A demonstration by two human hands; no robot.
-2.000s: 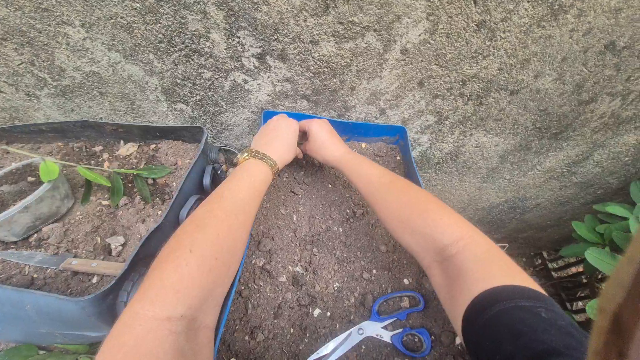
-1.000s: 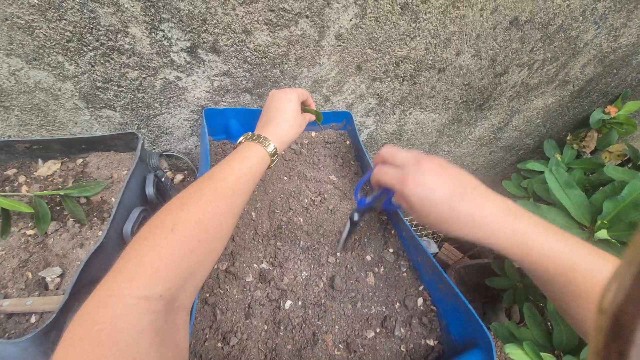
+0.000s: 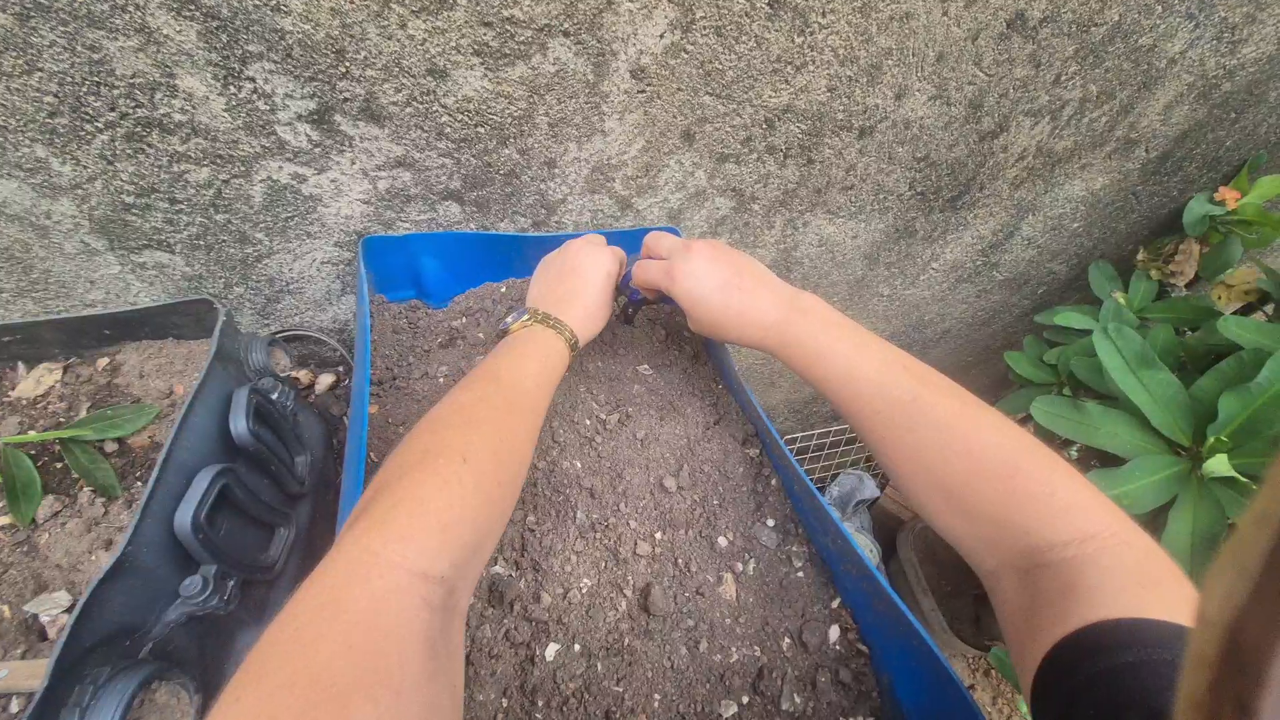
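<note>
My left hand (image 3: 580, 283), with a gold-coloured wristwatch (image 3: 540, 325) at its wrist, is closed near the far end of a blue plastic planter (image 3: 440, 265) full of soil (image 3: 640, 520). What its fingers hold is hidden. Right beside it, my right hand (image 3: 705, 288) grips the blue handles of the scissors (image 3: 632, 290). The two hands nearly touch over the far right part of the soil, and the scissors' blades are mostly out of sight.
A rough concrete wall (image 3: 640, 120) stands behind the planter. On the left is a black plastic container (image 3: 130, 560) of soil with a leafy cutting (image 3: 100, 425) lying in it. Wire mesh (image 3: 830, 452) and a green-leaved plant (image 3: 1150, 400) with an orange flower are on the right.
The scissors lay on the soil in the oldest frame; my right hand then picked them up and has carried them to my left hand. The view has shifted.
</note>
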